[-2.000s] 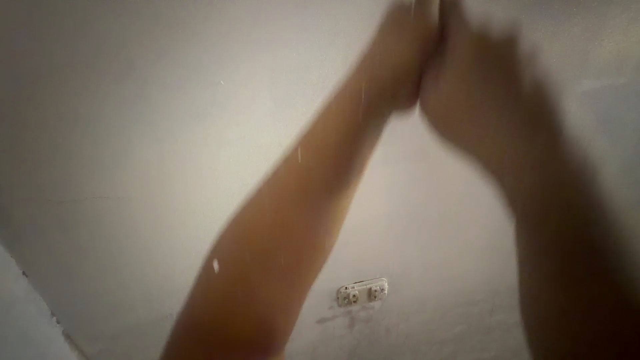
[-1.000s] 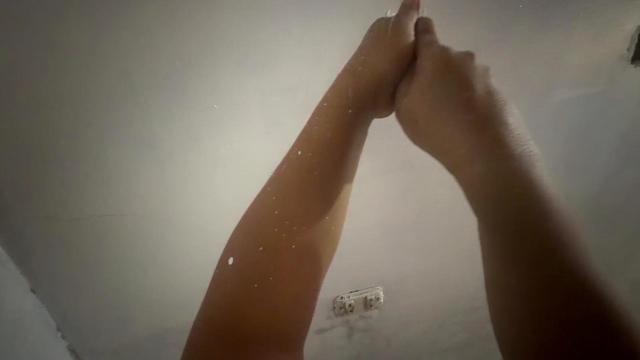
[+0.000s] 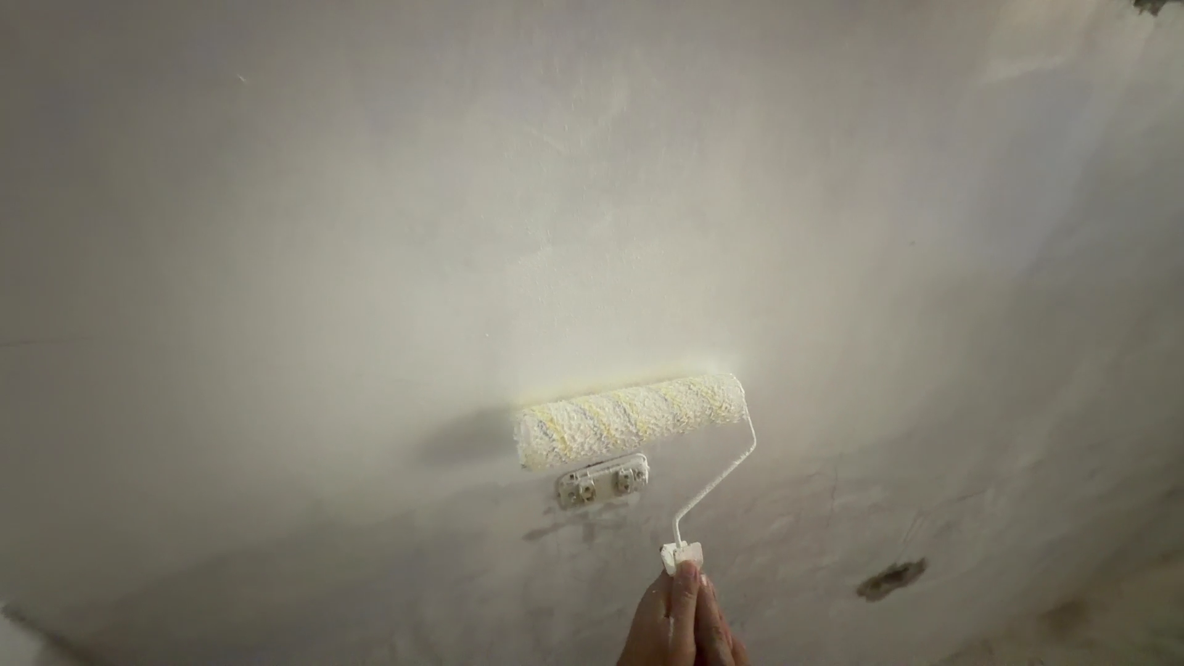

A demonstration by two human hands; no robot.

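A paint roller (image 3: 634, 421) with a fuzzy white cover and yellowish stripes lies against the wall, a little above the electrical fitting. Its bent white wire frame runs down from the right end to a pale handle (image 3: 683, 556). At the bottom centre, my left hand (image 3: 653, 622) is closed around this handle with the thumb pointing up. Pressed close on its right side, my right hand (image 3: 720, 629) also holds the handle. The lower parts of both hands and the forearms are cut off by the frame edge.
A pale plastered wall (image 3: 370, 277) fills the view. Fixed to it just below the roller is a rectangular electrical fitting (image 3: 603, 481). A dark hole (image 3: 891, 580) is at the lower right, and another damaged spot (image 3: 1152, 6) is at the top right corner.
Both hands have come down from the top of the view to the bottom centre, still close together. The roller, out of sight in the earlier frames, now shows just above the electrical fitting.
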